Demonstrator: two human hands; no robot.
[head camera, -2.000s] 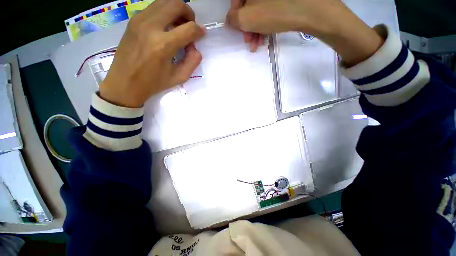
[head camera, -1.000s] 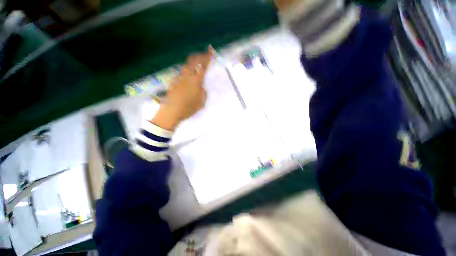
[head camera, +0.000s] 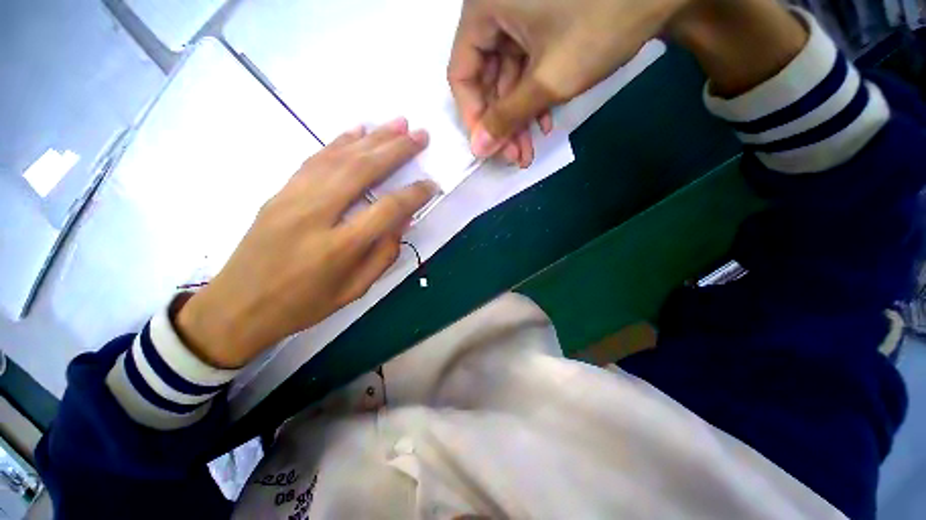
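Note:
White card panels (head camera: 152, 152) lie close together on a large pale sheet (head camera: 528, 173). My left hand (head camera: 294, 239) lies palm down on the near panel edge, its fingers spread and nothing seen in it. My right hand (head camera: 553, 61) is just right of it, thumb and forefinger pinched at one end of a thin pale strip (head camera: 447, 190) along the panel's near edge. Whether the strip is tape cannot be told. A thin dark wire with a small white end (head camera: 423, 281) comes out from under my left hand past the sheet. The electronics under my hands are hidden.
The green bench surface (head camera: 619, 132) runs along the near side of the sheet. A small bright white patch (head camera: 51, 171) shows on the far left panel. Part of another panel with small parts (head camera: 15, 472) is at the lower left edge.
The view has swung and come closer to the near panel edge. Both hands have moved from the far side to this edge, and my right hand is back in view.

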